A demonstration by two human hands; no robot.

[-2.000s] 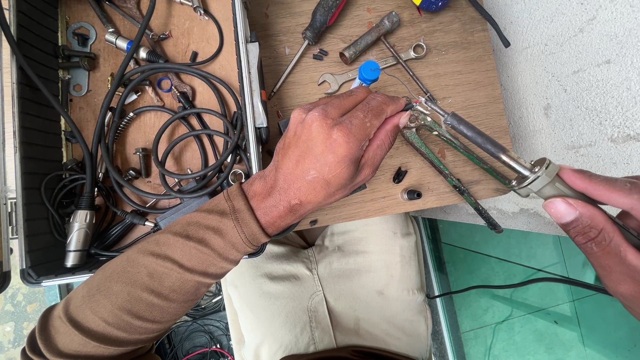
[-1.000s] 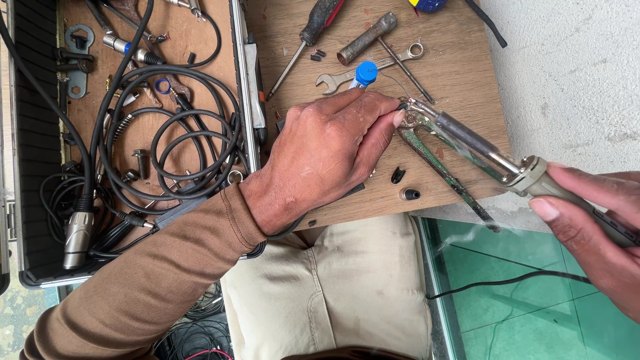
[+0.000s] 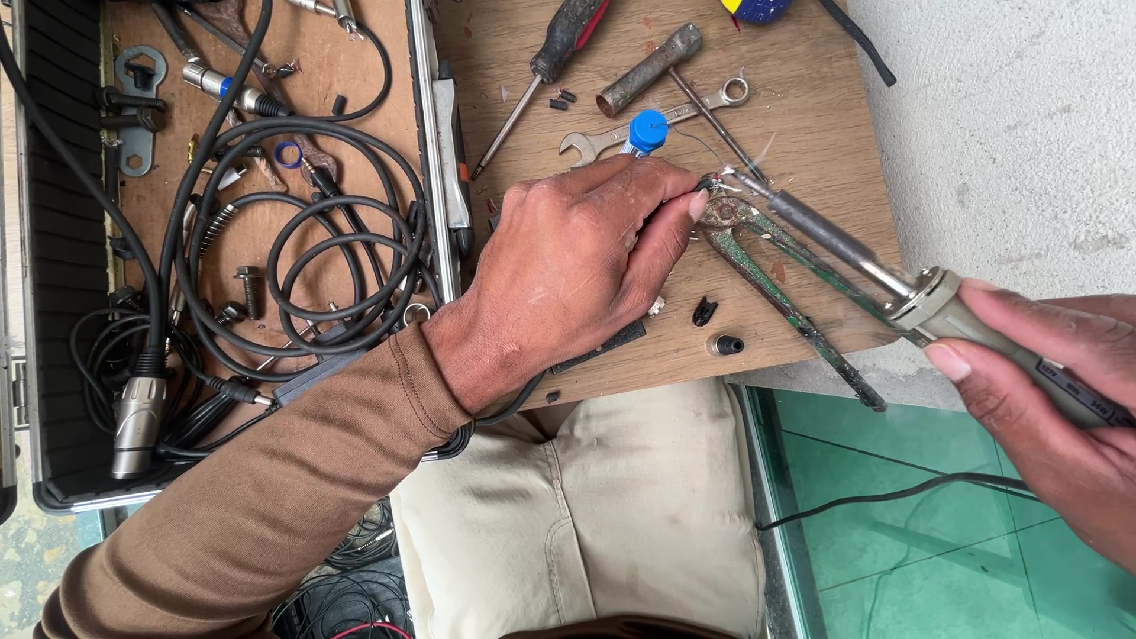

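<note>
My right hand grips the beige handle of a soldering iron. Its tip meets or nearly meets small wire ends pinched between the thumb and forefinger of my left hand; the fingers hide most of that piece. Right beneath the wire ends lie green-handled pincers, their handles pointing down to the right. A thin solder wire runs from a blue-capped tube toward the iron's tip, where a wisp of smoke shows. A black connector sleeve and a small black clip lie on the wooden table near the pincers.
An open case at left holds coiled black cable, an XLR connector and bolts. Behind my left hand lie a screwdriver, a combination wrench and a tubular socket wrench. A black cord crosses the green glass at right.
The soldering iron's handle end has shifted slightly in my right hand, its tip staying near the wire ends. My left hand has hardly moved.
</note>
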